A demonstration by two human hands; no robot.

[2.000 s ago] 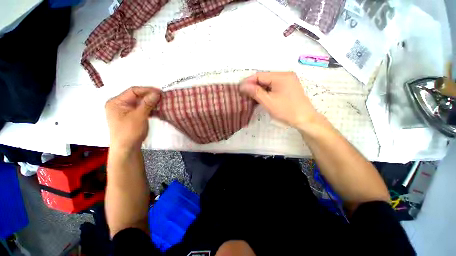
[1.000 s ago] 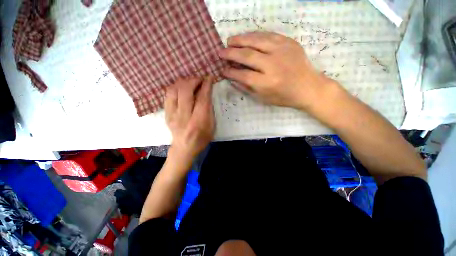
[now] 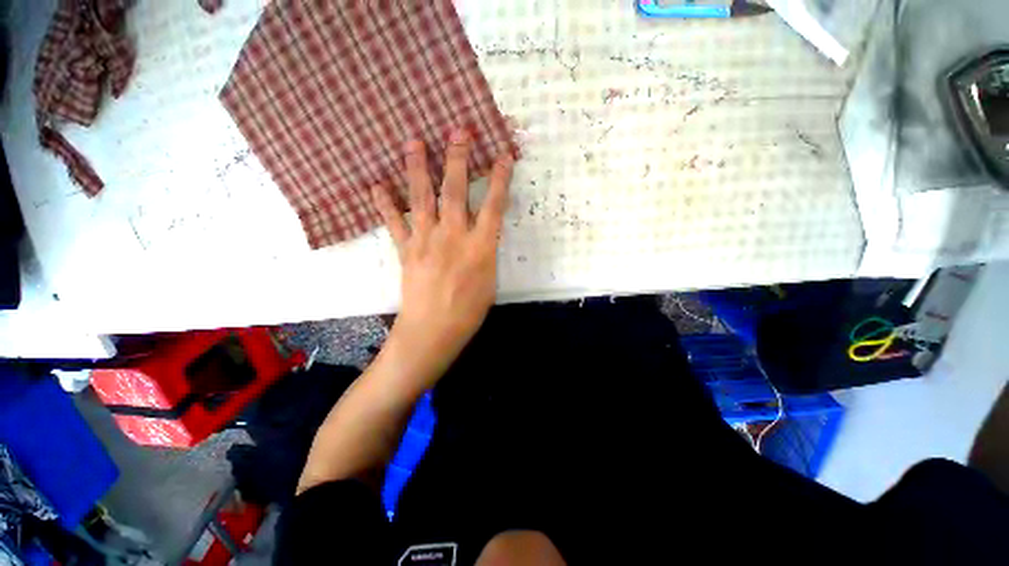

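Observation:
A red-brown and cream plaid pocket piece point(image 3: 360, 94) lies flat on the off-white padded table point(image 3: 664, 210), its top cut off by the frame edge. My left hand point(image 3: 448, 238) lies palm down with spread fingers on the near edge of the piece, pressing it to the table. The near edge looks folded, but the fingers cover part of it. My right hand is out of the picture; only the dark right sleeve point(image 3: 952, 503) shows at the lower right. The steam iron point(image 3: 987, 105) stands at the right rim, partly cut off.
A plaid bundle point(image 3: 77, 72) with a fabric tie strip point(image 3: 72, 164) lies at the upper left. Thread snips point(image 3: 686, 8) lie at the top. Below are a red stool point(image 3: 183, 387), a blue crate point(image 3: 802, 431) and yellow-green-handled scissors point(image 3: 872, 341).
The held piece was laid flat on the table, and both hands worked its near edge. My right hand has since let go and left the picture; my left hand has spread flat on the cloth.

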